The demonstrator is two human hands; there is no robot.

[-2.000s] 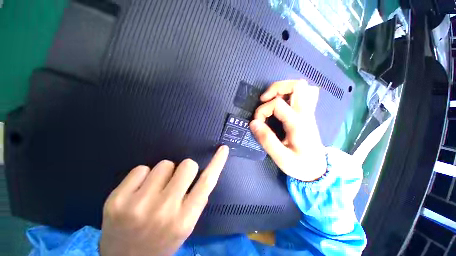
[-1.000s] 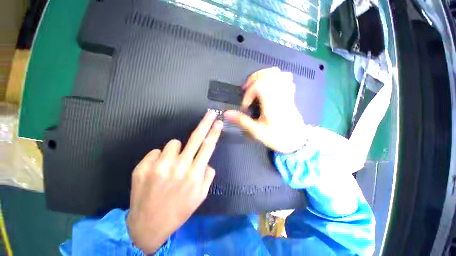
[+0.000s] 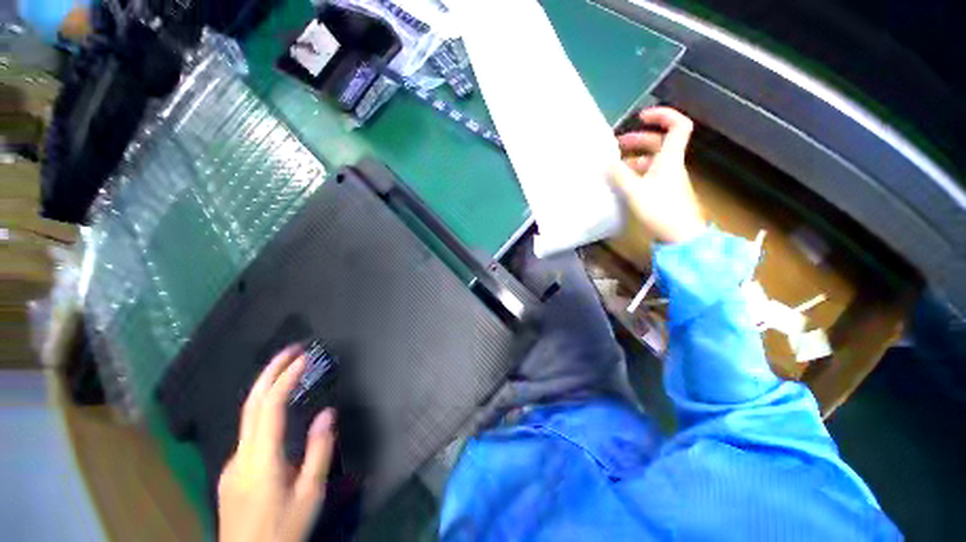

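Observation:
The black ribbed back cover [image 3: 413,318] lies tilted across the bench and lap. A small rating label [image 3: 314,371] with pale print shows on it. My left hand [image 3: 270,455] is over the cover beside the label, fingers apart and holding nothing visible. A wide white label strip [image 3: 540,116] runs from the top edge down past the bench edge. My right hand [image 3: 662,180] is raised at the strip's right side, fingers curled. Blur hides whether it grips the strip or a small piece.
An open brown carton [image 3: 869,328] with white scraps sits below at right. A clear ribbed air-column bag [image 3: 238,159] lies at left. A small black box [image 3: 339,53] and a narrow black strip with white icons [image 3: 455,114] are on the green mat. A grey rail [image 3: 826,111] curves along the upper right.
The view has swung to the right, bringing in the carton. My right hand has left the label area and moved out by the white strip. My left hand stays near the label, fingers more spread.

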